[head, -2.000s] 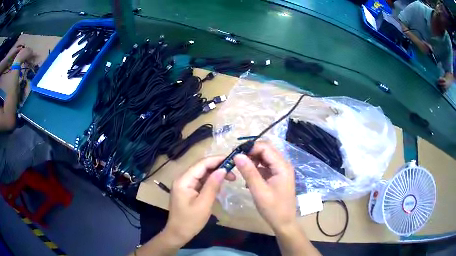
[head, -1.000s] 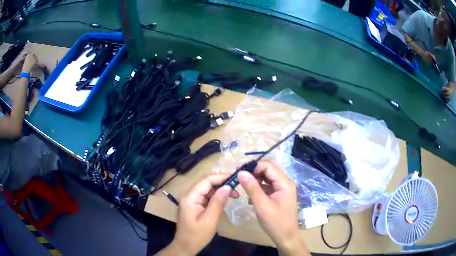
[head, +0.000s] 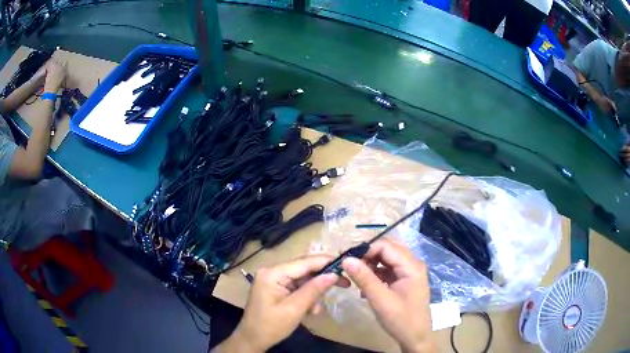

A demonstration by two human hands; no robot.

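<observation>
My left hand and my right hand hold a slim black controller housing between the fingertips, low in the middle of the view. Both thumbs press on it, and a strip with a bluish look shows between them. A black cord runs from its right end up over the clear plastic bag. The bag lies open with many slim black parts inside. A small dark strip lies above my hands.
A large heap of black USB cables lies left. Beyond it are a blue tray with black pieces and another worker's arms. A white fan, a white square and a looped cord are right. Cables lie on the green conveyor.
The whole view has shifted, so the bench things sit further right and lower. My hands still hold the housing, and my left fingers now cover more of its left end.
</observation>
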